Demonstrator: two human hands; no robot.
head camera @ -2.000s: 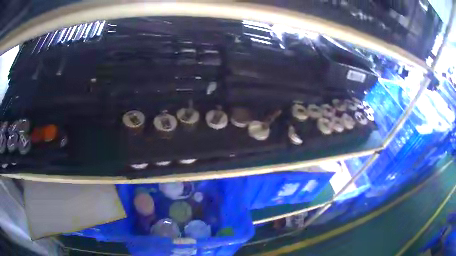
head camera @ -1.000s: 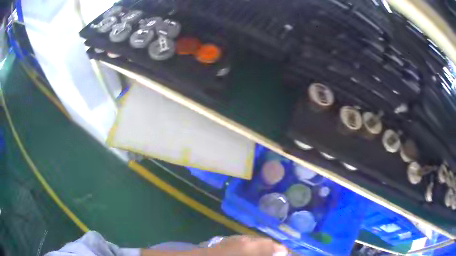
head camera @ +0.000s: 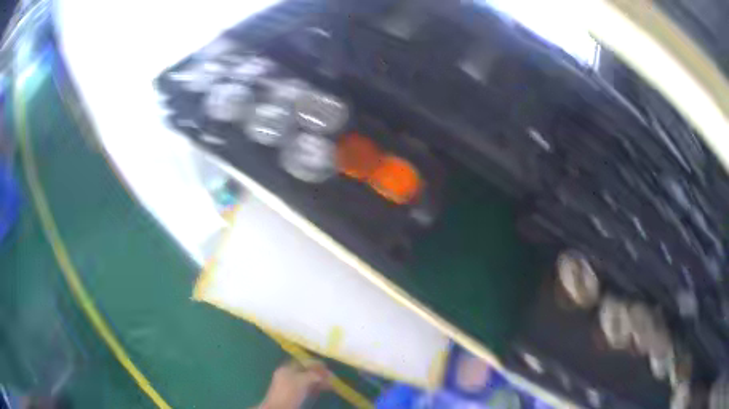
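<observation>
The frame is blurred. One hand, which looks like my left hand, shows at the bottom edge, below the white sheet. It is small and cut off, and its fingers and any hold cannot be made out. My right hand is not in view. Nearest in front are silver-grey round caps grouped on the dark shelf at the upper left. An orange cap lies beside them, touching a darker orange one. More pale round caps stand on a dark mat at the lower right.
A pale shelf edge runs diagonally down to the right. A white sheet with yellow edges hangs below it. Part of a blue crate shows at the bottom. Long dark parts fill the right side. Green floor with yellow lines lies left.
The view has turned and moved closer to the left end of the shelf, so the caps sit lower and further right. The hand now shows smaller, further left at the bottom edge.
</observation>
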